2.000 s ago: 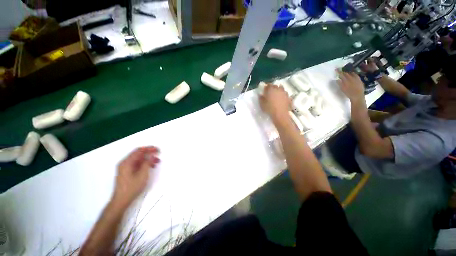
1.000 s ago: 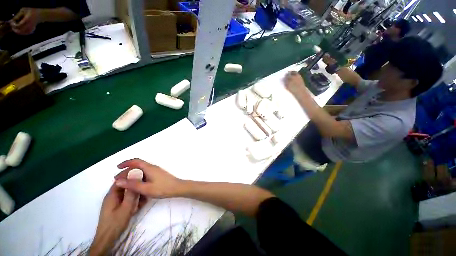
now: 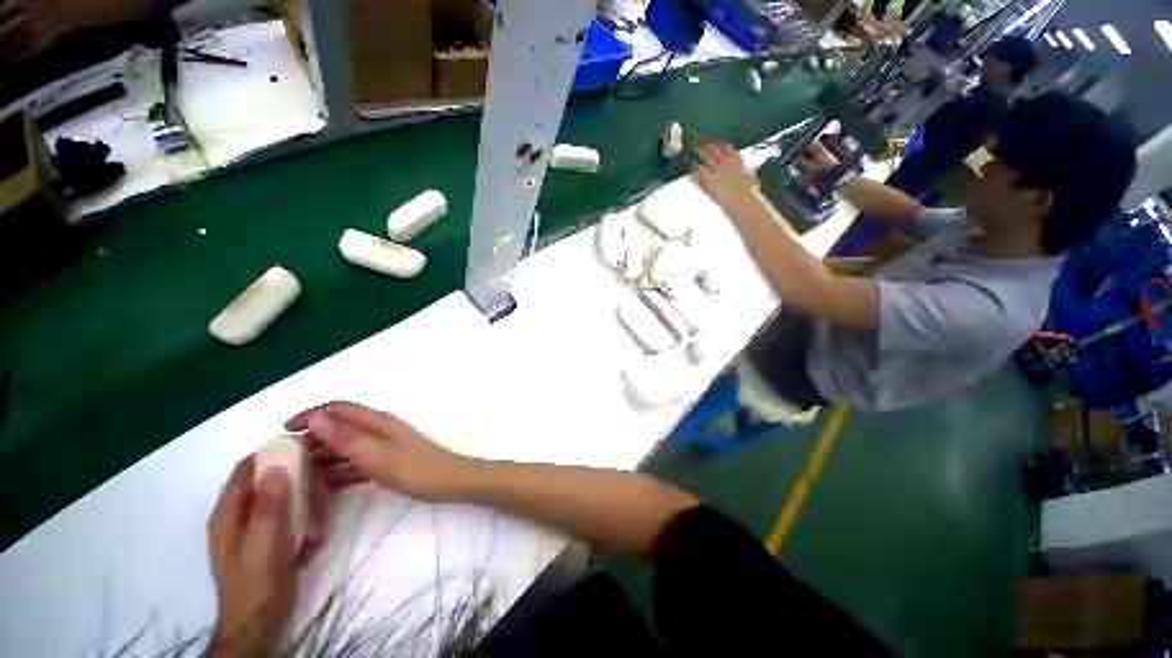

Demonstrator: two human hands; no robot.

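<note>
My left hand point(image 3: 257, 546) is closed around a white, rounded oblong plastic housing point(image 3: 282, 465) above the white bench, with its thumb over the near face. My right hand point(image 3: 366, 450) reaches in from the right, its fingers bent against the housing's upper right edge. A thin pale line shows at the right fingertips; I cannot tell if it is a separate part. The fingers hide the housing's right side. Several more housings point(image 3: 645, 321) lie in a loose pile on the bench at the right, some with a tan face showing.
A grey metal post point(image 3: 512, 154) stands at the bench's far edge. Beyond it, the green conveyor belt point(image 3: 142, 289) carries scattered housings point(image 3: 255, 306). A person point(image 3: 938, 283) in a grey shirt works at the right beside a black fixture point(image 3: 803, 186). Cardboard bins point(image 3: 399, 52) stand across the belt.
My right hand has come from the pile to my left hand, which now holds a housing. The housing has turned upright and moved left since a second ago. The neighbour's hand has reached towards the belt.
</note>
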